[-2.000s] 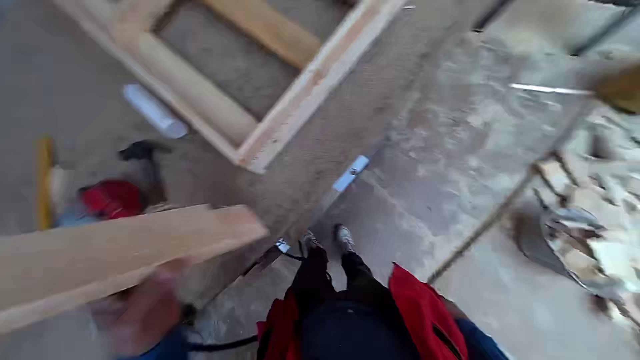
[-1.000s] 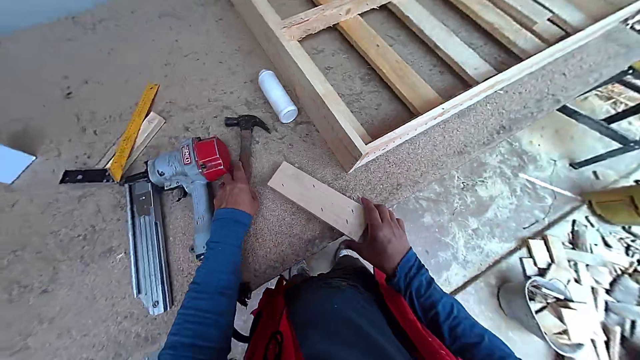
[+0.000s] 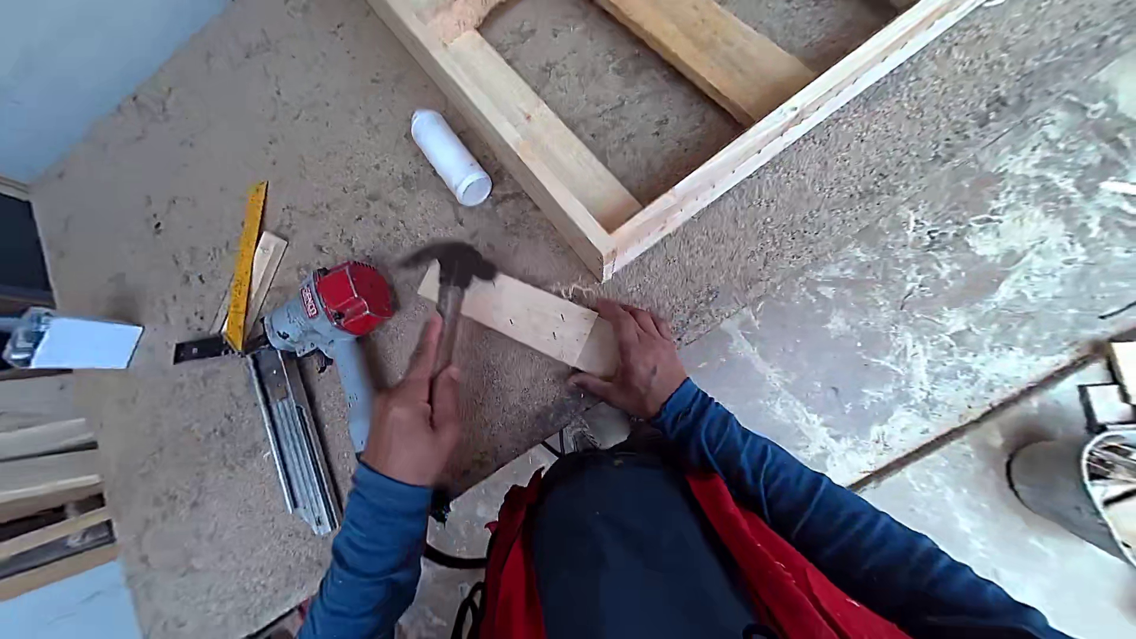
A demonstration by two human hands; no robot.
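Observation:
My left hand [image 3: 415, 413] grips the handle of a claw hammer [image 3: 452, 263], whose blurred head is over the far left end of a short wooden board [image 3: 537, 321]. My right hand [image 3: 641, 359] holds the board's near right end, fingers on the far edge and thumb at the near edge. Several small dark nails or marks show on the board's face. Left of my left hand lies a red and grey pneumatic nail gun [image 3: 330, 311] with a long metal magazine.
A wooden frame [image 3: 550, 169] lies beyond the board, a white cylindrical container [image 3: 451, 158] beside it. A yellow-bladed square [image 3: 246, 266] and thin wood offcut [image 3: 264, 271] lie by the nail gun. Stacked boards [image 3: 49, 479] are at left, a bucket of scraps [image 3: 1061, 488] at right.
My left hand has taken up the hammer, which lay beside the nail gun a second ago, and has brought it over the board. My right hand remains at the board's near end.

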